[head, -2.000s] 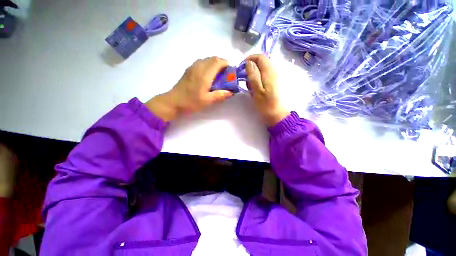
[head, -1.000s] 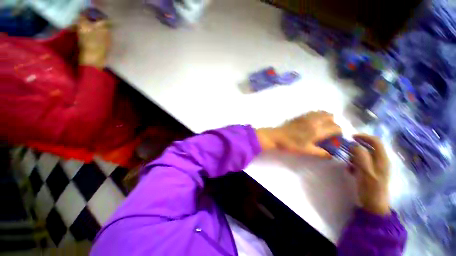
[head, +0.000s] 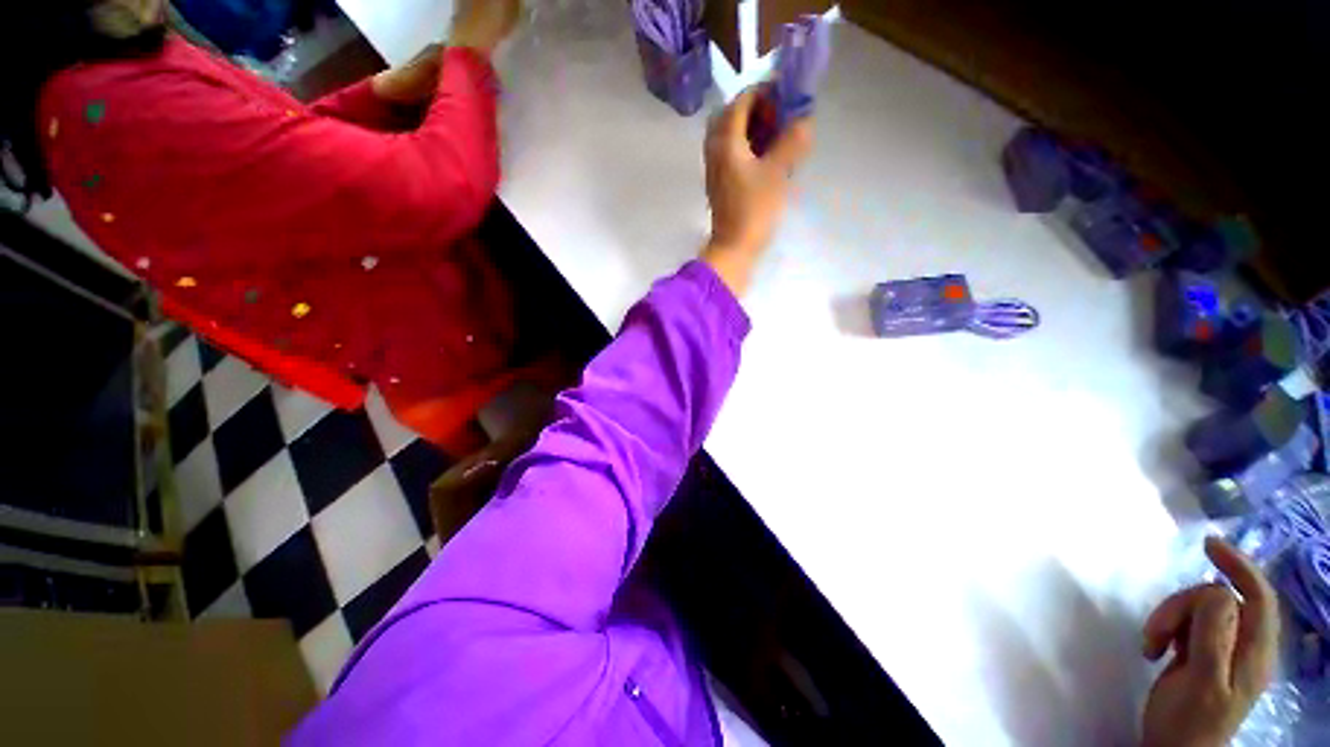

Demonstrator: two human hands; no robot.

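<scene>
My left hand [head: 751,168] reaches to the far end of the table and is closed on a box with cable [head: 801,66], pale loops upward. Another filled unit [head: 674,66] stands upright just left of it. A single box with cable [head: 922,305] lies flat in mid-table, its loops [head: 1006,317] pointing right. My right hand [head: 1214,657] is at the lower right, cut off by the bottom edge, fingers apart and empty, beside the cable pile [head: 1298,533].
Loose dark boxes [head: 1116,231] lie in a cluster at the right, along a dark brown carton [head: 963,88]. A person in red [head: 292,219] is at the left of the white table [head: 875,482]. Clear film [head: 1291,715] lies by my right hand. The floor is checkered.
My left hand has moved away from my right hand, up to the table's far end with the filled unit. My right hand has let go and moved lower right. The view has shifted.
</scene>
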